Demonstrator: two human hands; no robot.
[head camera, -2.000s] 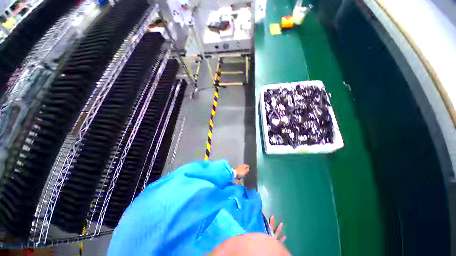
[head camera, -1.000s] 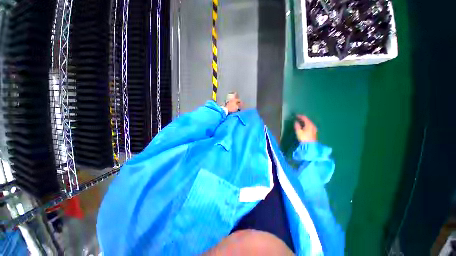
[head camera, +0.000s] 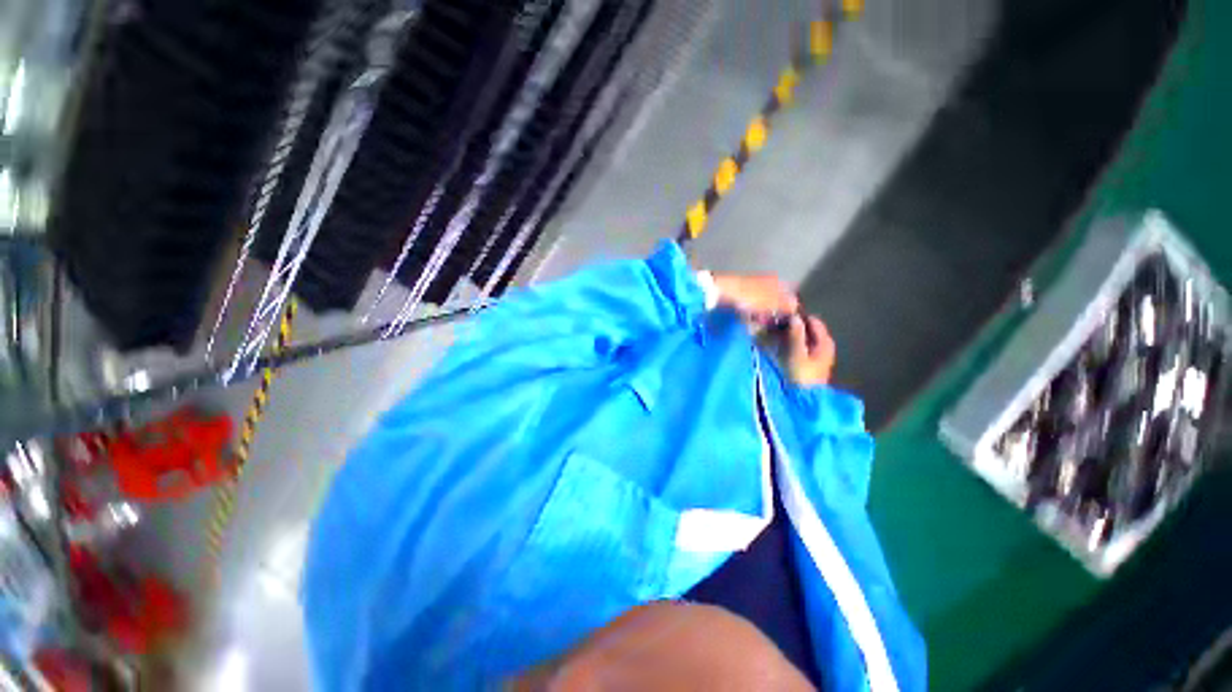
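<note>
My left hand (head camera: 753, 295) and my right hand (head camera: 812, 354) are close together in front of the blue smock (head camera: 541, 446). A small dark component (head camera: 799, 326), blurred, shows at the fingertips of my right hand. Whether my left hand also grips it cannot be told. The white bin (head camera: 990, 460) stands tilted in view on the green bench at the right. It holds a heap of black-and-silver components (head camera: 1121, 392), blurred by motion.
Wire racks (head camera: 304, 176) with rows of dark trays stand at the upper left. Yellow-black tape (head camera: 754, 135) crosses the grey floor, beside a dark mat strip (head camera: 1000, 189). Red items (head camera: 169, 453) lie at the lower left. The green bench (head camera: 946, 575) runs along the right side.
The view has turned, so the bin now shows lower and further right. My right hand has moved from over the bench to beside my left hand. The red items show more fully.
</note>
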